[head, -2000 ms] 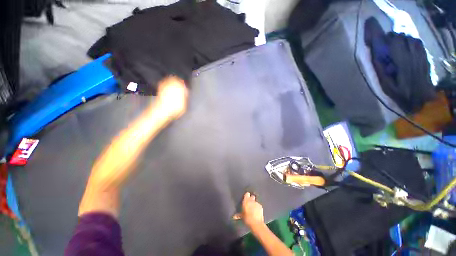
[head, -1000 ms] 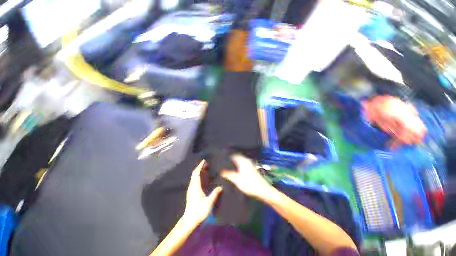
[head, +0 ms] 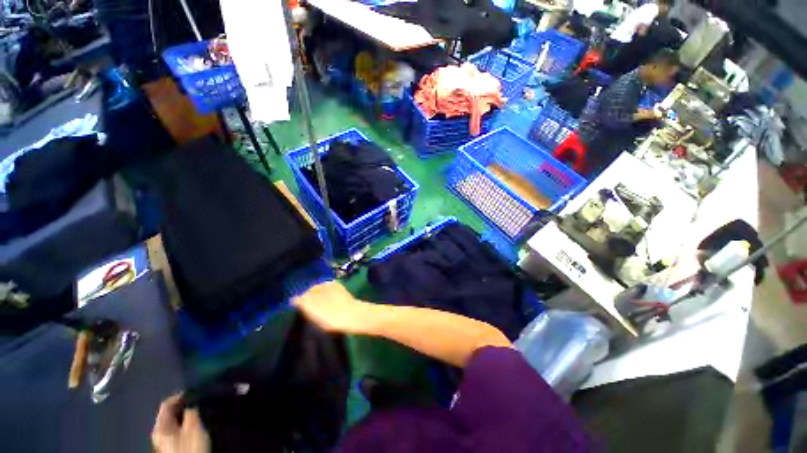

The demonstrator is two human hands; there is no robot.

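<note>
A black garment piece (head: 283, 385) hangs low in front of me, between the pressing table and the green floor, with a small white label on it. My left hand (head: 180, 429) grips its left edge at the bottom of the picture, beside the table. My right hand (head: 329, 307) is at its upper right edge, fingers partly hidden by the dark cloth. A neat black stack (head: 232, 226) lies just beyond my hands. The steam iron (head: 112, 358) rests on the grey pressing table (head: 53, 411) at the left.
Scissors with red handles (head: 113, 275) lie on a white board near the iron. A blue crate with black cloth (head: 352, 232) stands right of the stack, behind a metal pole. Dark pieces (head: 451, 287) lie in a nearer crate. A person (head: 619, 106) sits by white tables at the right.
The view has swung right from the table to the stack and crates. My hands, earlier close together over dark cloth, are now apart on the black piece, with my right arm stretched across.
</note>
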